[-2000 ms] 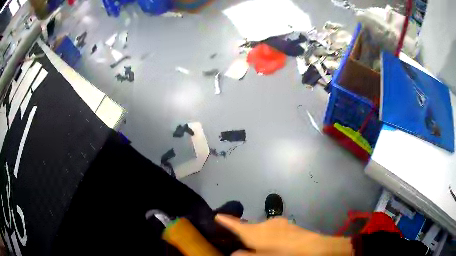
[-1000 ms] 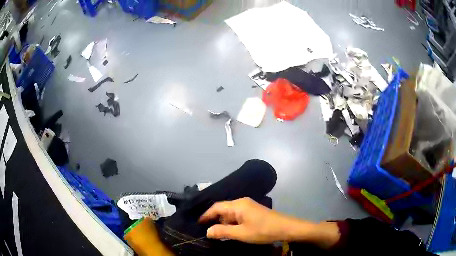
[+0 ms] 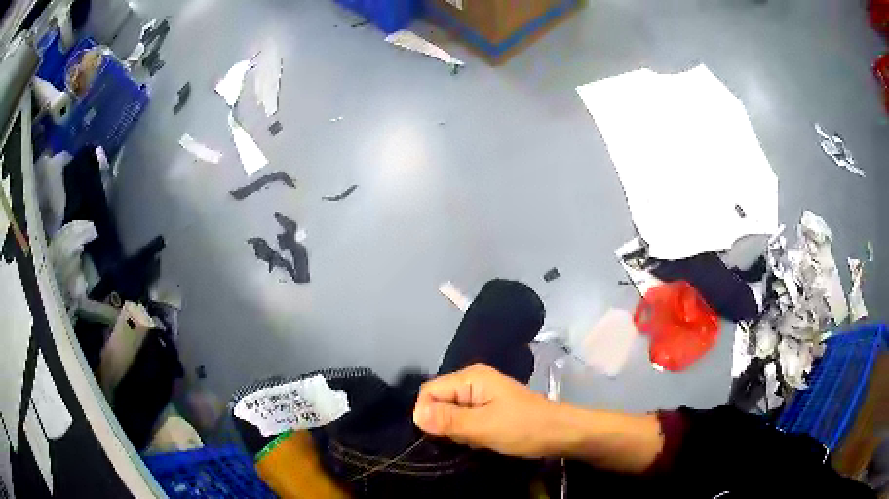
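Note:
My right hand (image 3: 483, 409) is above dark denim cloth (image 3: 400, 458) at the bottom centre, its thumb and finger pinched on a thin golden thread (image 3: 395, 457). The cloth has tan stitching lines and lies over my lap. A golden-brown thread cone (image 3: 300, 468) with a green end is at the bottom edge, left of my hand, partly cut off. A white handwritten label (image 3: 292, 404) lies on dark cloth just above the cone. My left hand is not in view.
A white table edge (image 3: 93, 390) curves along the left, with blue crates (image 3: 122, 112) and cloth beside it. On the grey floor are a large white sheet (image 3: 692, 166), a red bag (image 3: 677, 326) and scraps. A blue crate (image 3: 833, 390) stands at right.
My right hand's fingers have gone from loosely spread to pinched, with the thread now showing between hand and cone. The view has turned, so the floor items appear farther right.

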